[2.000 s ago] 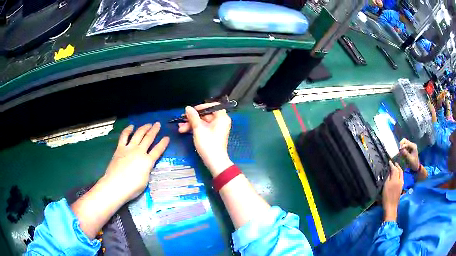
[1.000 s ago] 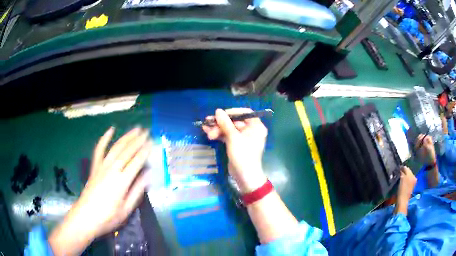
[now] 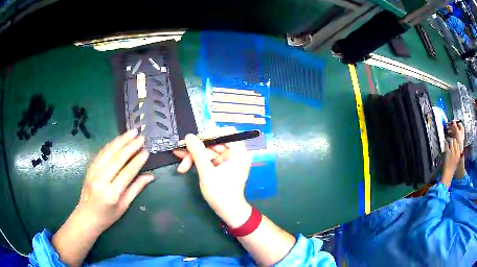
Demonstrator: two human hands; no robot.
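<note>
A dark grey phone housing (image 3: 149, 96) with oval dark marks and small white parts lies on a black foam pad (image 3: 184, 112). My left hand (image 3: 112, 180) has its fingertips at the housing's lower left corner, palm down. My right hand (image 3: 219, 174), with a red wrist band (image 3: 246, 223), holds black tweezers (image 3: 230, 138); their tip is at the housing's lower right end. Whether the tip touches or holds a piece cannot be told. Pale strips (image 3: 238, 107) lie on blue film just right of the pad.
Loose small black pieces (image 3: 35, 116) lie at the left. A die-cut sticker sheet (image 3: 293, 75) is at the upper right of the strips. Yellow tape (image 3: 361, 141) runs beyond it. A stack of black foam trays (image 3: 402, 135) stands right, beside another worker's hands (image 3: 453, 148). A shelf edge is above.
The view has shifted, and the housing and pad now lie in full view before me. My right hand has moved with the tweezers from above the blue film to the housing's lower end.
</note>
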